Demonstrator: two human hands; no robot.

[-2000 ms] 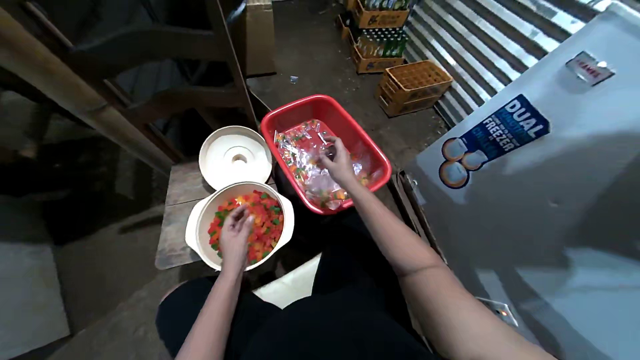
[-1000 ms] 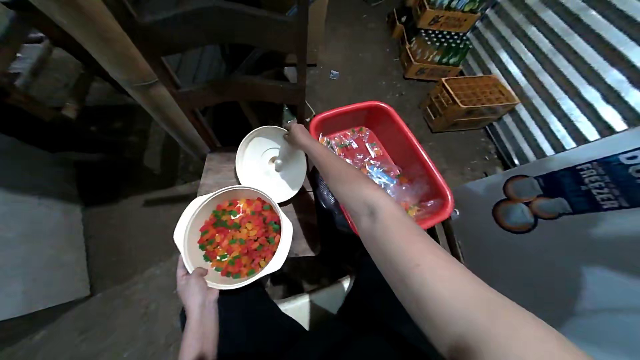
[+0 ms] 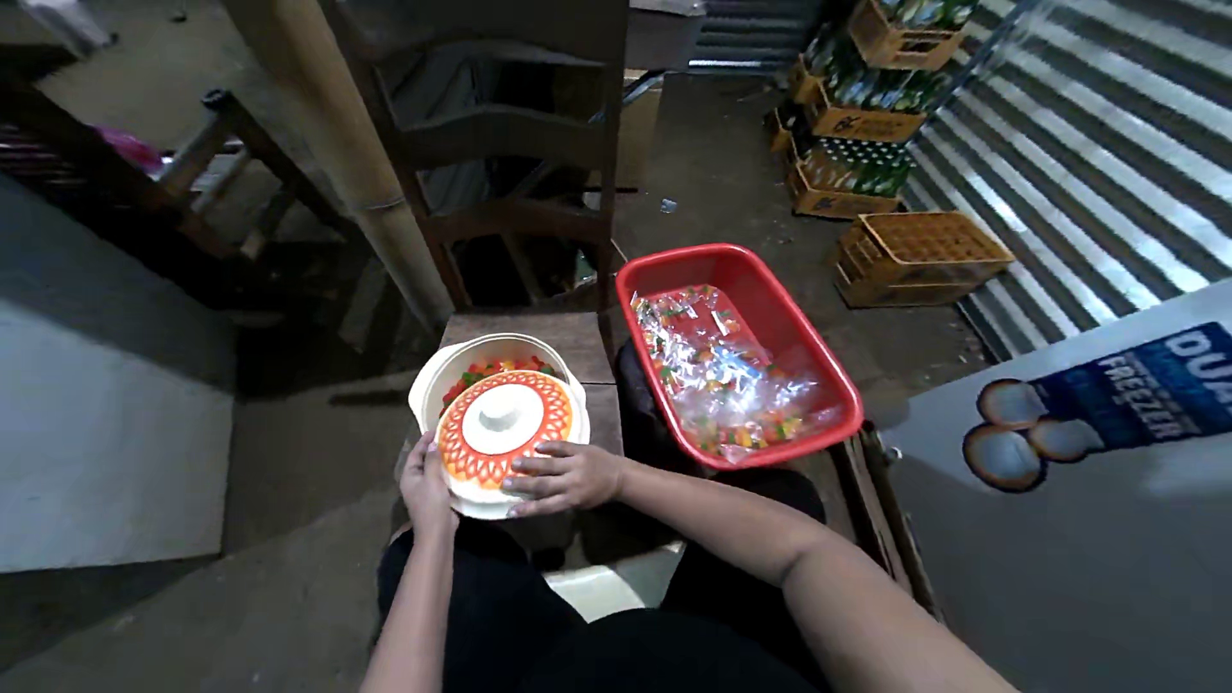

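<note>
A cream plastic bowl [image 3: 426,383] with side handles stands on a wooden chair seat and holds small red, green and orange pieces. Its round lid [image 3: 552,398], white with an orange pattern and a knob, lies tilted over the near part of the bowl, leaving the far part uncovered. My left hand [image 3: 426,481] holds the left near side of the bowl and lid. The fingers of my right hand [image 3: 566,476] are spread on the lid's right near part. Right of the chair is a red plastic basin [image 3: 789,332] with clear plastic packets [image 3: 717,375] of colourful pieces.
The chair's wooden backrest [image 3: 520,130] rises behind the bowl, beside a bamboo post [image 3: 371,192]. An orange crate [image 3: 919,260] and stacked crates of bottles [image 3: 857,125] stand by the corrugated metal wall. A white freezer [image 3: 1078,558] is at the right.
My right hand has brought the lid from beside the bowl onto it, patterned face up. Two seconds ago both hands were apart, one over the bowl and one over the basin. The view has shifted.
</note>
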